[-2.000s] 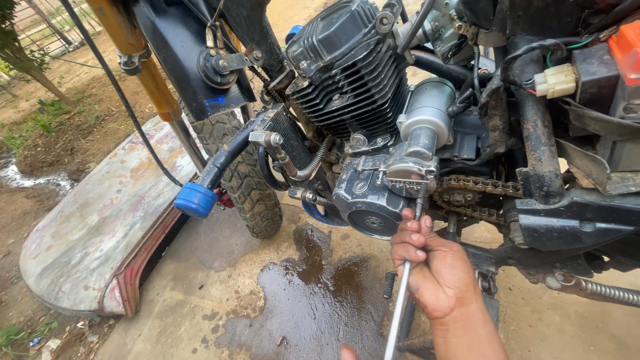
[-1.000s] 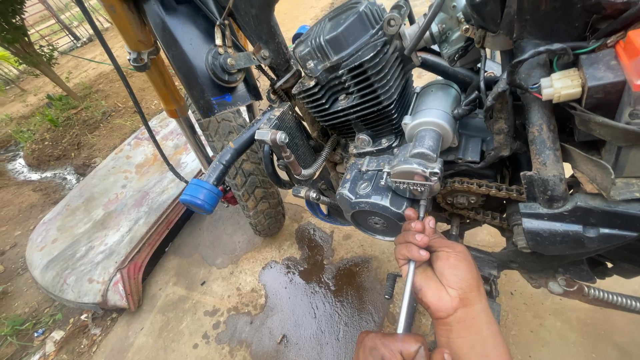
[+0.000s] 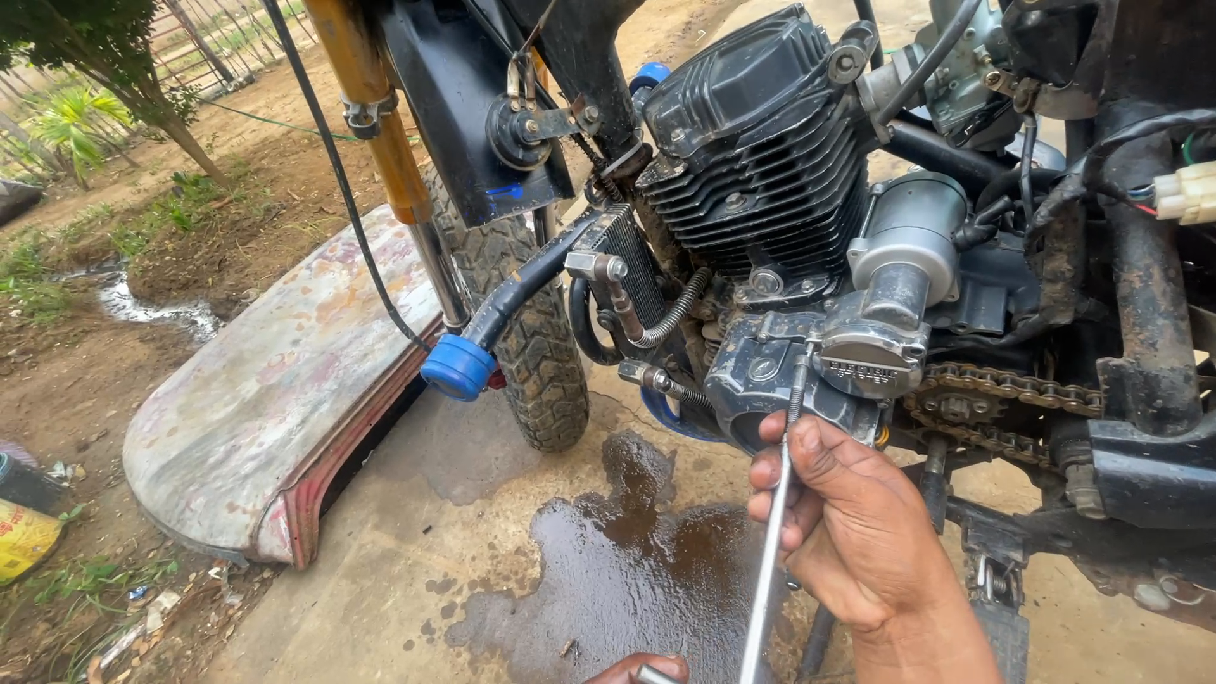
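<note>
My right hand (image 3: 845,503) is closed around the shaft of a long metal wrench (image 3: 774,560). The socket end of this tool touches the engine side cover (image 3: 750,366) at its upper edge, just left of the round starter gear cover (image 3: 869,356). Above that cover sits the silver starter motor (image 3: 907,233). At the bottom edge, my left hand (image 3: 627,668) shows only partly, with its fingers on a short metal bar end; whether this bar joins the wrench cannot be seen. To the right of my right hand are the chain and sprocket (image 3: 959,408).
The finned engine cylinder (image 3: 760,199) rises above the side cover. A front tyre (image 3: 541,361), a blue-capped pipe (image 3: 458,368) and a worn curved panel (image 3: 275,380) are on the left. A dark wet patch (image 3: 608,570) spreads on the concrete below. Wiring hangs at right.
The wrench's tip has moved from below the starter gear cover to its left side. My left hand, on the wrench's lower shaft one second ago, is now lower, at the frame's bottom edge.
</note>
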